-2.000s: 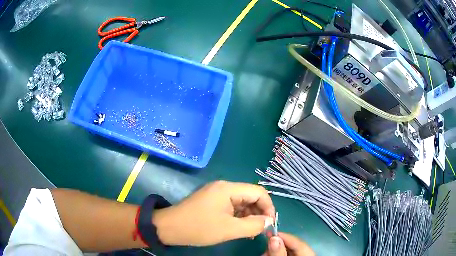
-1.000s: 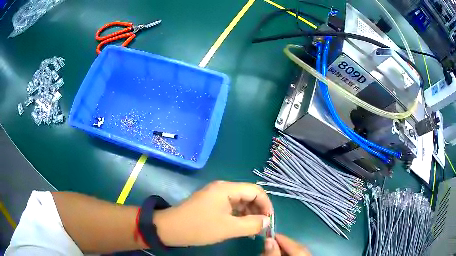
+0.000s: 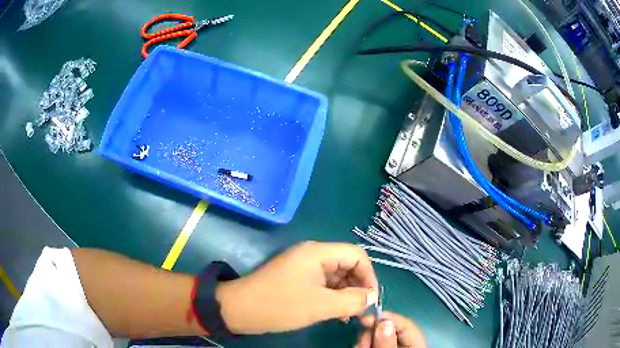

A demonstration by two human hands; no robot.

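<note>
A short grey cable (image 3: 379, 311) is held upright between my two hands near the bottom edge. Its end shows tiny coloured and white cores, partly hidden by my fingertips. My left hand (image 3: 309, 289), bare, with a dark band at the wrist, pinches the cores between thumb and forefinger. My right hand (image 3: 393, 333), partly cut off by the bottom edge, grips the grey part just below. A pile of loose grey cables (image 3: 432, 248) with bare coloured ends lies to the right of my hands.
The blue bin (image 3: 204, 197) holds wire offcuts and a black-and-white cylinder (image 3: 235, 175). Orange-handled pliers (image 3: 178, 30) lie behind it. Clear plugs (image 3: 66, 109) are heaped left. The 809D machine (image 3: 449, 163) with blue hoses stands right; a larger cable bundle (image 3: 540, 306) lies far right.
The view has shifted slightly. The coloured cores now show fanned above my right fingertips. Both hands stay together at the cable end.
</note>
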